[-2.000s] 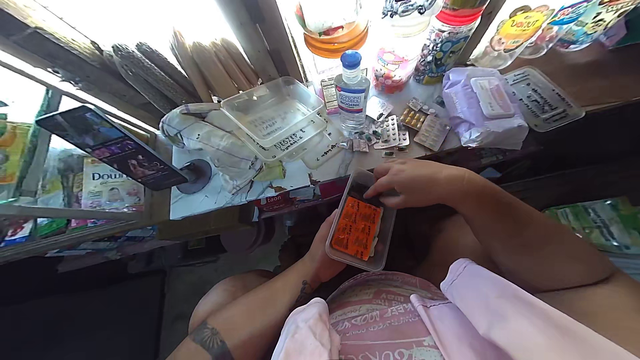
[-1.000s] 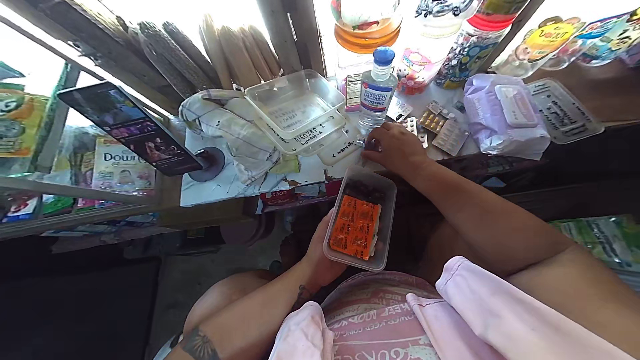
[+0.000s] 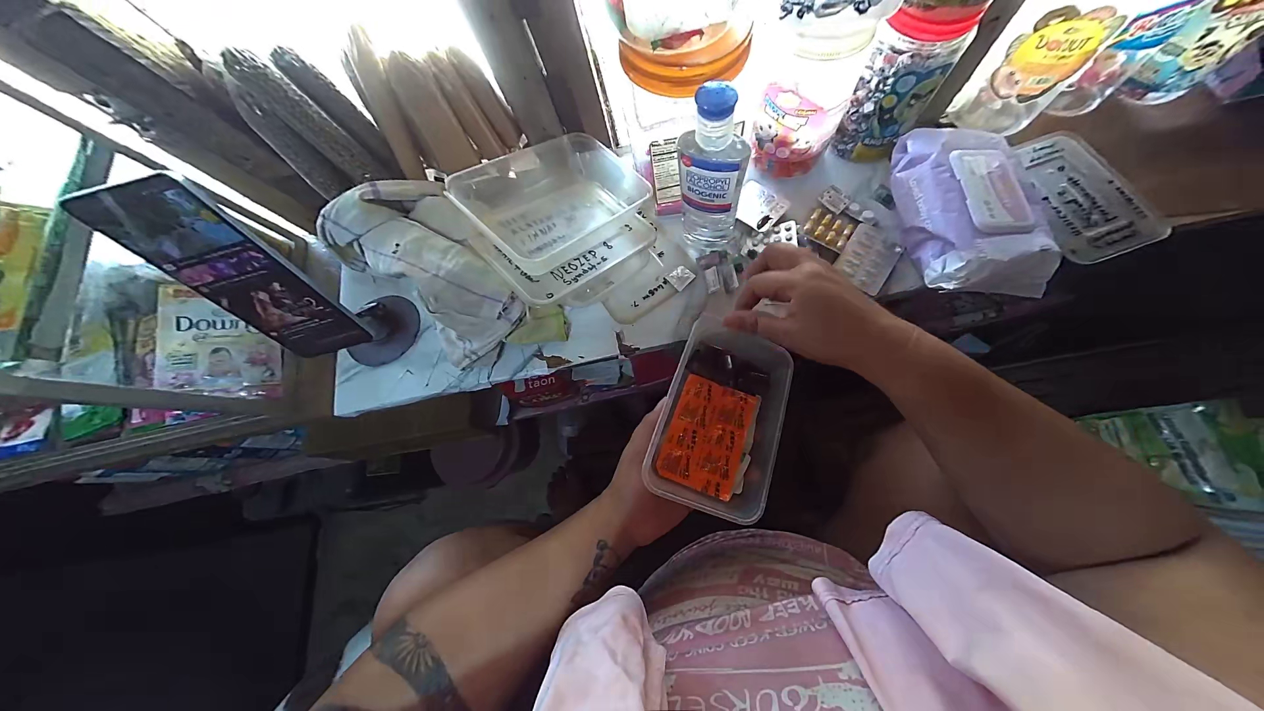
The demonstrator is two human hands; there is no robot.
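Observation:
My left hand (image 3: 642,484) holds a clear plastic tub (image 3: 775,425) by its left side, above my lap. Orange blister packs (image 3: 707,436) lie in the tub, with small dark packets (image 3: 726,363) at its far end. Over the table's edge, just beyond the tub's far rim, is my right hand (image 3: 805,301), fingers bent; whether anything is between its fingertips cannot be made out. Near those fingers lie a silver blister pack (image 3: 775,237) and small packets (image 3: 721,276). A blister strip of amber capsules (image 3: 829,231) lies just beyond the hand.
An isopropyl alcohol bottle (image 3: 712,173) stands behind the packets. Left of it are an empty clear container (image 3: 553,202), a checked cloth (image 3: 415,247) and a phone (image 3: 222,262) on a round stand. Right are a lilac wipes pack (image 3: 973,212), a clear lid (image 3: 1091,197) and candy jars (image 3: 904,79).
My right hand has moved from inside the tub to the small packs at the table's edge, then back close to the tub's far rim. My left hand keeps its hold on the tub.

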